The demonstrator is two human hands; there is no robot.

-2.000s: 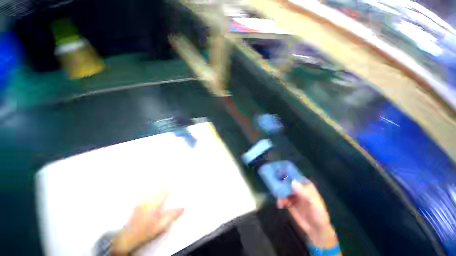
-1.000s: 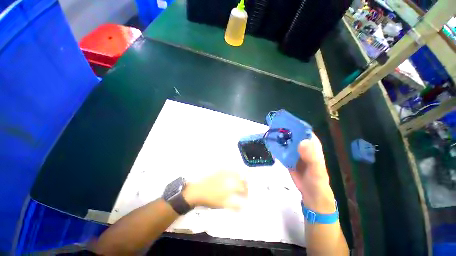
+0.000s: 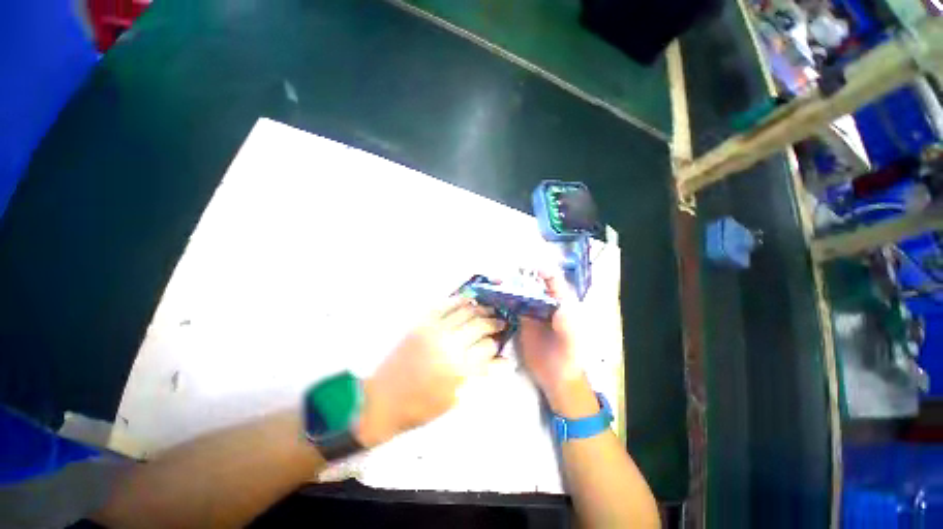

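Note:
A blurred, dark-edged open unit point(image 3: 514, 298) is held low over the white work sheet between my two hands. My left hand point(image 3: 439, 362), with a watch on the wrist, has its fingers on the unit's left side and underside. My right hand point(image 3: 551, 346), with a blue wristband, grips its right end. My fingers hide part of it. Another open housing point(image 3: 553, 210), with a green board edge and black inner part, is at the sheet's far right edge. A blue-grey back cover point(image 3: 581, 271) stands on edge just below it.
The white work sheet point(image 3: 300, 279) lies on the dark green bench point(image 3: 414, 93). A closed blue unit point(image 3: 730, 243) sits on the conveyor point(image 3: 760, 382) at right, past a brown rail point(image 3: 690, 310). A cream frame post point(image 3: 827, 114) crosses the upper right. A blue bin point(image 3: 52, 83) is upper left.
The view has shifted. My left hand has come from the sheet onto the unit. My right hand has brought the back cover down to the housing, and the other open unit now shows fully.

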